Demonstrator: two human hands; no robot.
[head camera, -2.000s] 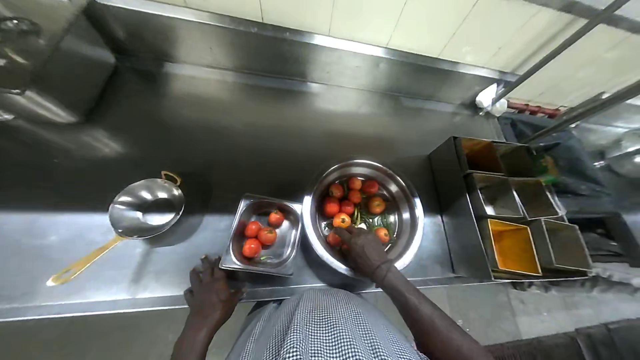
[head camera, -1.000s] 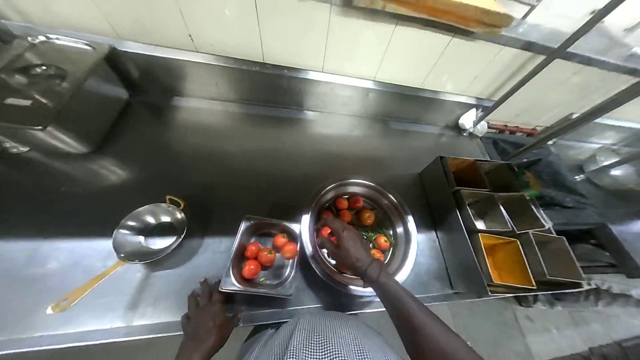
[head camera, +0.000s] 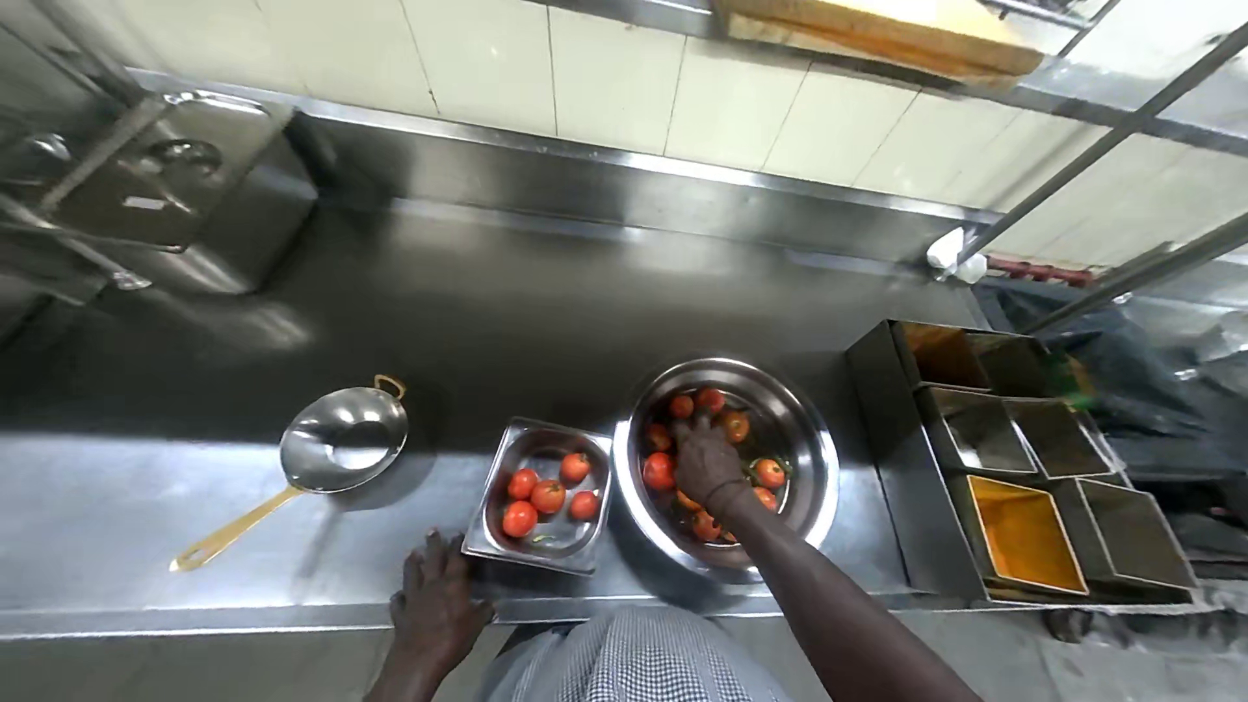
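Observation:
My right hand (head camera: 706, 462) reaches down into a round steel bowl (head camera: 822, 458) among several red tomatoes (head camera: 658, 472); its fingertips are among the fruit, and whether they grip one is hidden. Some thin green pieces lie in the bowl too. Left of the bowl, a square steel pan (head camera: 492, 497) holds several tomatoes (head camera: 548, 496). My left hand (head camera: 438, 597) rests at the counter's front edge, just left of that pan, fingers apart and holding nothing.
A small steel pan with a brass-coloured handle (head camera: 344, 440) lies on the steel counter (head camera: 546, 322) at left. A rack of metal compartments (head camera: 916, 468), one orange inside (head camera: 1026, 531), stands at right. A lidded steel container (head camera: 210, 195) is at the back left, and an upright metal pole (head camera: 1102, 146) at the back right.
The square pan held fewer tomatoes two seconds ago than it does now. My right hand has shifted within the round bowl. My left hand stays by the counter's edge.

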